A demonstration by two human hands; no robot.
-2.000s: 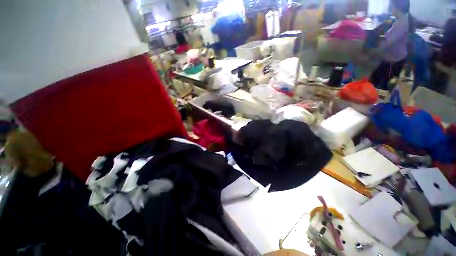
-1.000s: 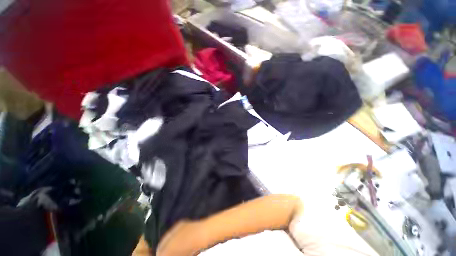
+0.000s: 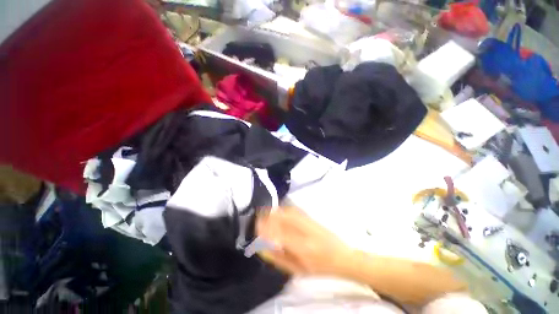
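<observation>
The black-and-white garment pile (image 3: pixel 214 227) lies at the left end of the machine table (image 3: pixel 380 196), with wavy white edges on its left side and a pale panel on top. My right hand (image 3: pixel 279 239) comes in from the lower right and is blurred. Its fingers close on the garment's right edge, beside a narrow white strip. The fingertips are not clear. My left hand is not in view. A pale sleeve or cloth shows at the bottom edge.
A separate black heap (image 3: pixel 358 113) lies at the table's far side. A red panel (image 3: pixel 92 86) stands behind the pile. The machine head (image 3: pixel 484 245) with a pink strip (image 3: pixel 455 208) and yellow-handled snips (image 3: pixel 448 255) is at right. Blue cloth (image 3: pixel 521 64) lies far right.
My right forearm, low across the pile a second ago, is now farther right with the hand visible on the garment. A pale panel now shows on top of the pile. The view has shifted.
</observation>
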